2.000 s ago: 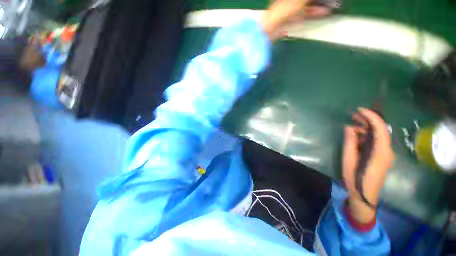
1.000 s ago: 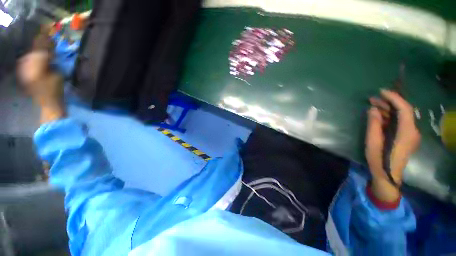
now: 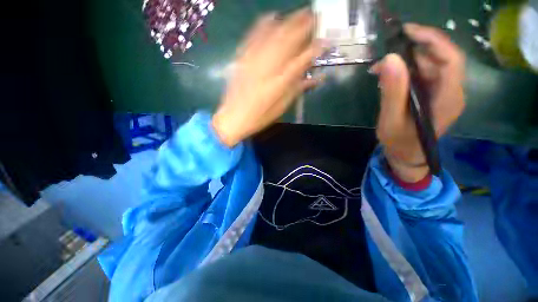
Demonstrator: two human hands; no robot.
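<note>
A flat rectangular device with a white and silver face and dark edge [image 3: 343,29] lies near the table's front, cut off by the top of the picture. My left hand [image 3: 265,76] is blurred at its left side, fingers at its edge; whether they grip it I cannot tell. My right hand [image 3: 422,88] is closed around a black pen-like soldering iron [image 3: 420,106] just right of the device. The iron's tip is blurred near the device's right edge.
A pile of maroon and silver wired components [image 3: 177,22] lies at the upper left on the green table [image 3: 135,82]. A thin pale strand lies below it. A yellow roll with pale centre [image 3: 512,35] is at the upper right, with small white pieces beside it. Black cloth [image 3: 47,88] hangs at left.
My left hand has come from the far left to the device, which is now in view. The view has shifted; the pile appears further left and higher. My right hand still holds the iron.
</note>
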